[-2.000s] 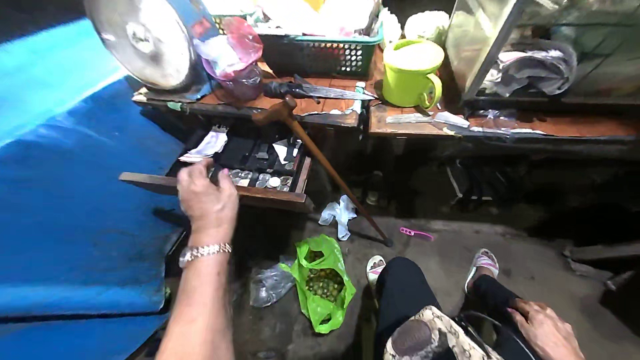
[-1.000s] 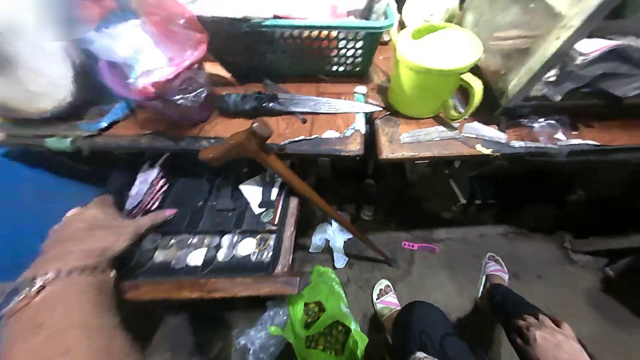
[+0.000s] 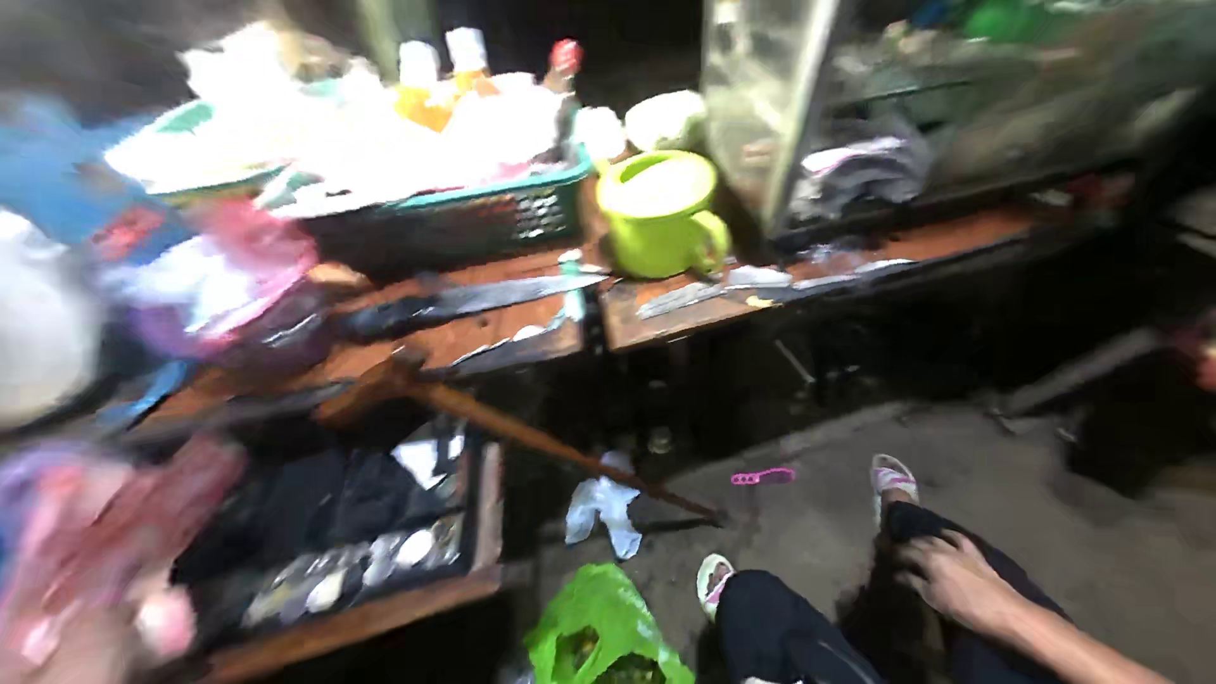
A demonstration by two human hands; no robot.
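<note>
My left hand [image 3: 85, 632], blurred at the lower left edge, is shut on pinkish-red paper [image 3: 142, 513], apparently banknotes. Beside it stands a pulled-out wooden drawer [image 3: 351, 622] with black compartments and several coins [image 3: 328, 589] along its front. A folded white paper [image 3: 418, 463] lies in the drawer's back right part. Against the bench leans a wooden cane [image 3: 513, 427], its handle over the drawer and its tip on the floor. My right hand [image 3: 959, 579] rests on my right thigh with nothing visible in it.
On the wooden bench [image 3: 665, 318] are a knife [image 3: 475, 299], a lime-green plastic mug [image 3: 660, 214], a filled basket [image 3: 427, 223] and a pink bag [image 3: 228, 275]. A green plastic bag [image 3: 608, 627], a pale crumpled bag [image 3: 603, 513] and a pink comb [image 3: 763, 476] lie on the floor.
My left hand, over the drawer's left part one second ago, now holds the reddish paper at the left edge. My right hand stays on my thigh. The view has shifted.
</note>
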